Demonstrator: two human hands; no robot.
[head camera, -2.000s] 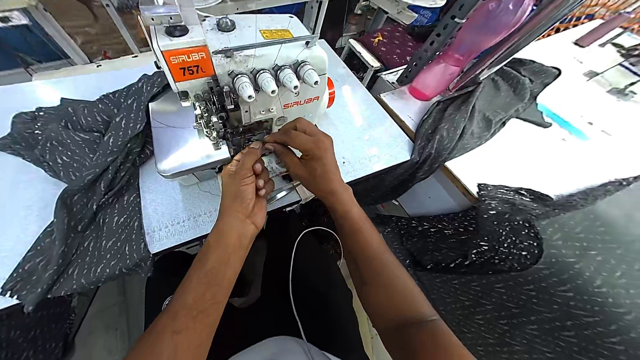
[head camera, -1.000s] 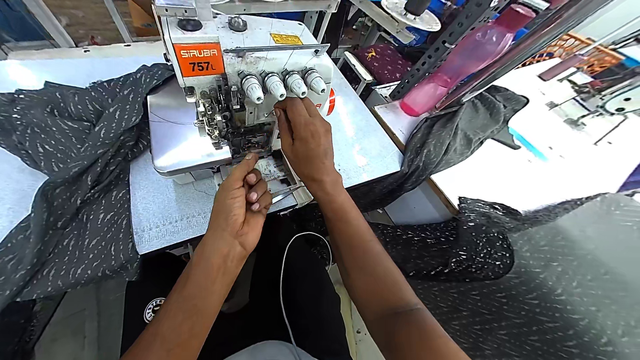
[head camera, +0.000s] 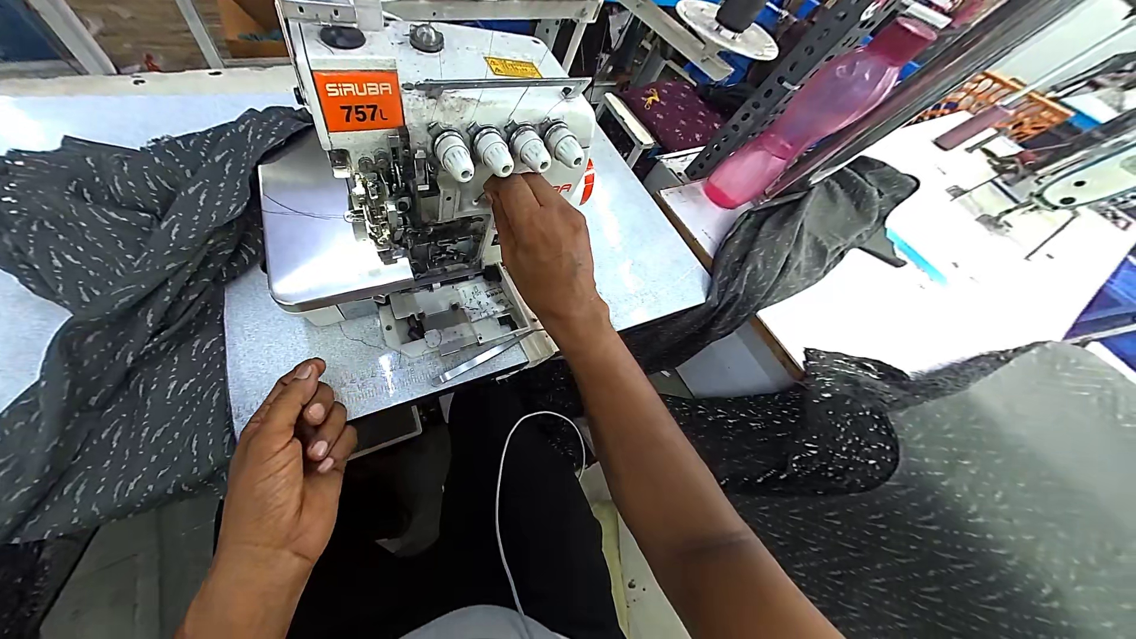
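Observation:
A white Siruba overlock sewing machine (head camera: 479, 98) stands on the table, its lower front cover swung down and the looper area exposed. My right hand (head camera: 541, 240) is at the machine's front, just below the white tension dials (head camera: 530, 148); its fingertips are turned away, and what they grip cannot be told. My left hand (head camera: 297, 453) is half curled, palm up, in front of the table edge, with nothing seen in it. Metal tweezers (head camera: 484, 357) lie across the open front cover (head camera: 453, 315). Dark thread crosses the metal cloth plate (head camera: 328, 231).
Dark grey patterned fabric (head camera: 133, 328) is heaped at the left. More of it (head camera: 781, 248) runs over the right-hand table (head camera: 852, 302). A pink bottle (head camera: 816, 115) leans beside a perforated metal post (head camera: 781, 89). A white cord (head camera: 501, 497) loops over my lap.
My left hand has moved away from the looper area, down and to the left. My right hand has risen from the looper area to just under the tension dials.

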